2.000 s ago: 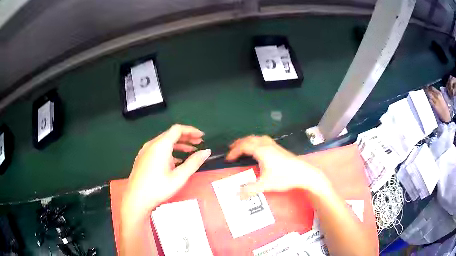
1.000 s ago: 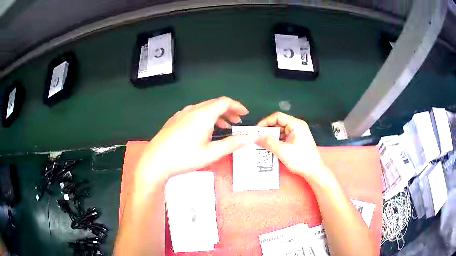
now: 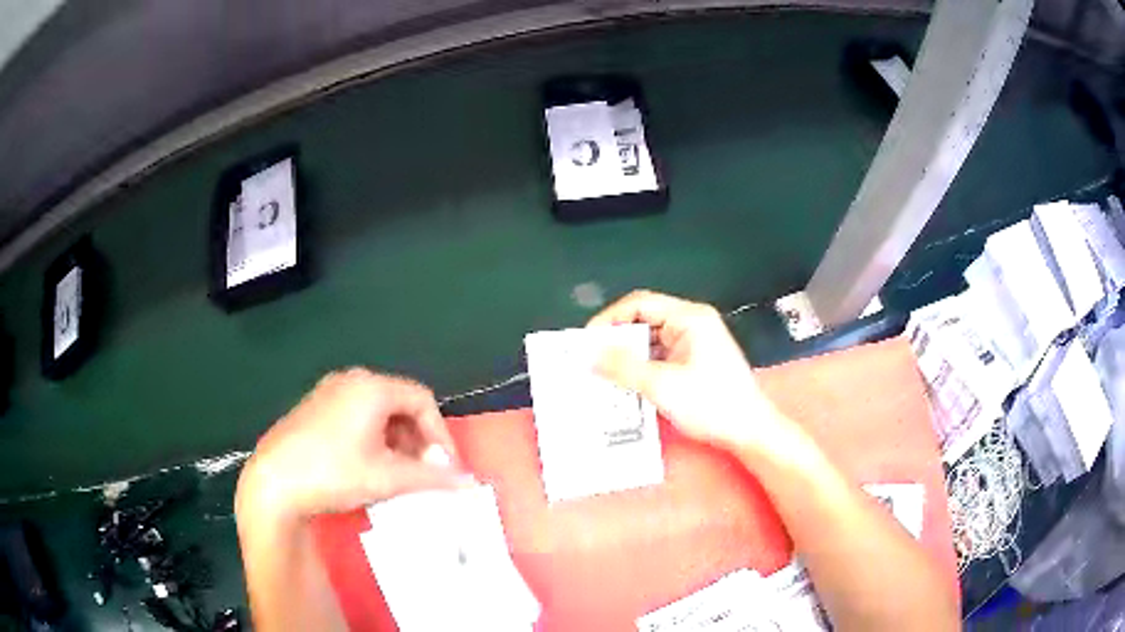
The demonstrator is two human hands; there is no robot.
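Observation:
My right hand [image 3: 685,364] holds a white printed card [image 3: 595,426] by its upper right part, thumb on top, above the red-orange mat [image 3: 728,512]. My left hand [image 3: 358,432] is at the top edge of the neat stack of white leaflets [image 3: 450,562] at the mat's left. Its thumb and fingertips touch the top leaflet, which sits slightly askew over the stack; whether it is lifted is unclear. A looser pile of printed cards [image 3: 728,605] lies at the mat's lower edge, partly hidden by my right forearm.
Black trays with white papers [image 3: 605,167] lie on the green belt [image 3: 420,259]. A pale metal post [image 3: 888,204] stands at the mat's far right edge. Bundled leaflets [image 3: 1067,395] and tangled pale bands [image 3: 987,494] lie right of the mat, dark cables [image 3: 148,556] left.
My left hand has moved from the card down left to the leaflet stack, shifting its top leaflet. My right hand still holds the card. The trays shift within the changing head view.

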